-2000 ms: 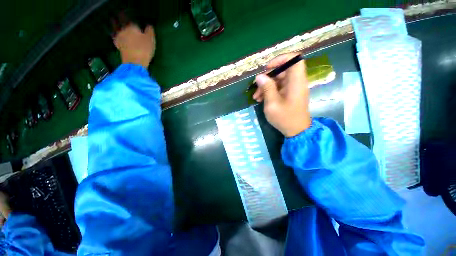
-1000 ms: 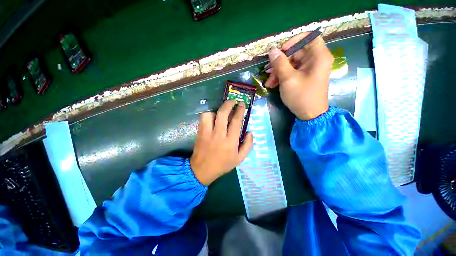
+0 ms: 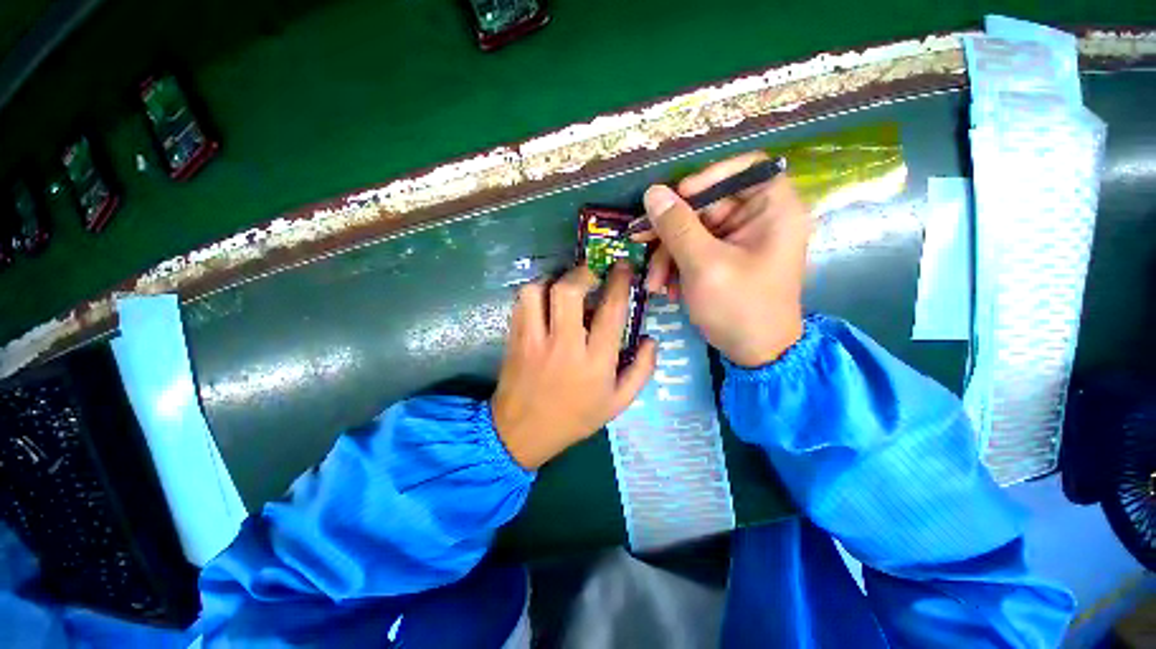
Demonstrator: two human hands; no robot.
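A phone unit [image 3: 612, 241] with a dark red frame and green board lies on the bench, over the upper end of the adhesive piece sheet [image 3: 672, 469]. My left hand [image 3: 567, 359] holds the unit, fingertips on its board and the thumb at its right side. My right hand [image 3: 739, 264] grips black tweezers [image 3: 735, 186] like a pen. Their tip is at the upper right part of the unit. Whether the tip holds a small piece cannot be told.
Amber tape [image 3: 849, 167] lies right of my right hand. Plain backing paper [image 3: 942, 260] and spare sticker sheets [image 3: 1033, 254] lie at right. A blue strip [image 3: 178, 418] and black tray [image 3: 89, 482] are at left. More units [image 3: 178, 127] sit beyond the worn rail [image 3: 507, 171].
My left hand has come back from the conveyor and is on a unit at the bench. My right hand moved right, then back left and down, bringing the tweezers' tip over the unit.
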